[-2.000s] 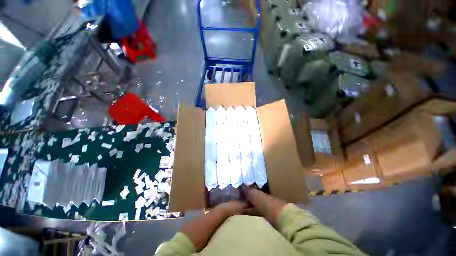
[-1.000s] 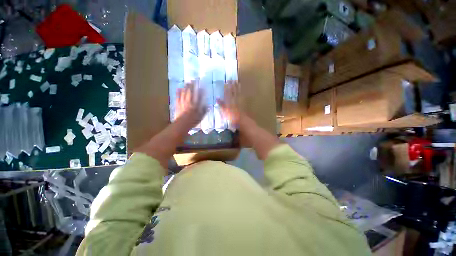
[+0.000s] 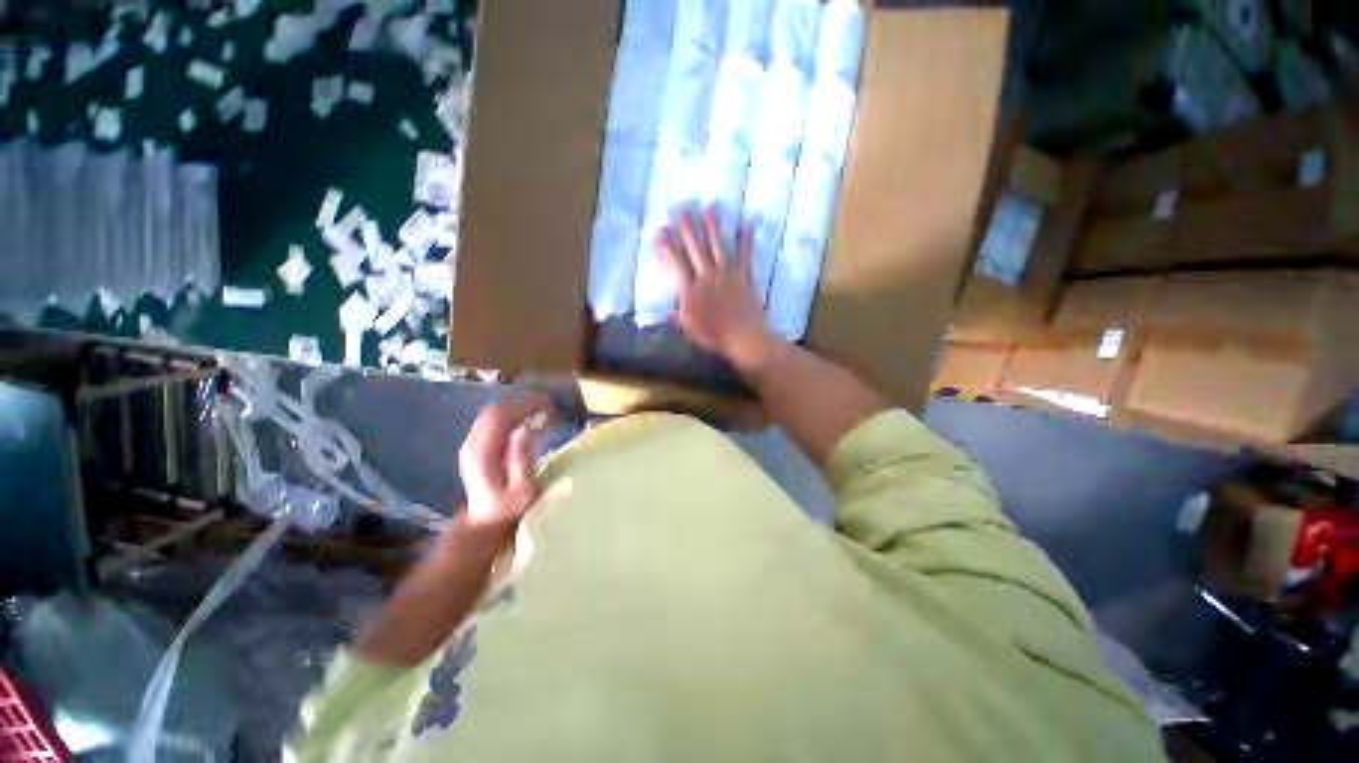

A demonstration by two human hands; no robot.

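Observation:
An open brown carton [image 3: 525, 194] stands in front of me with its side flaps spread. White pouches [image 3: 634, 172] stand in several packed rows inside it, with a dark gap at the near end. My right hand [image 3: 718, 295] lies on the near part of the pouches, palm down and fingers apart. My left hand [image 3: 499, 465] is outside the carton, by its near left corner and close to my body. Its fingers are half curled and apart, with nothing clearly seen in it.
The green bench [image 3: 268, 187] at left bears scattered white paper scraps [image 3: 358, 313] and a fanned row of pouches [image 3: 105, 231]. A tangle of white strips [image 3: 306, 447] hangs below its edge. Brown cartons [image 3: 1222, 336] stand at right on the floor.
Both hands have gone from the carton's near end onto the pouches; then my left hand has moved back out of the carton. The view has tilted down.

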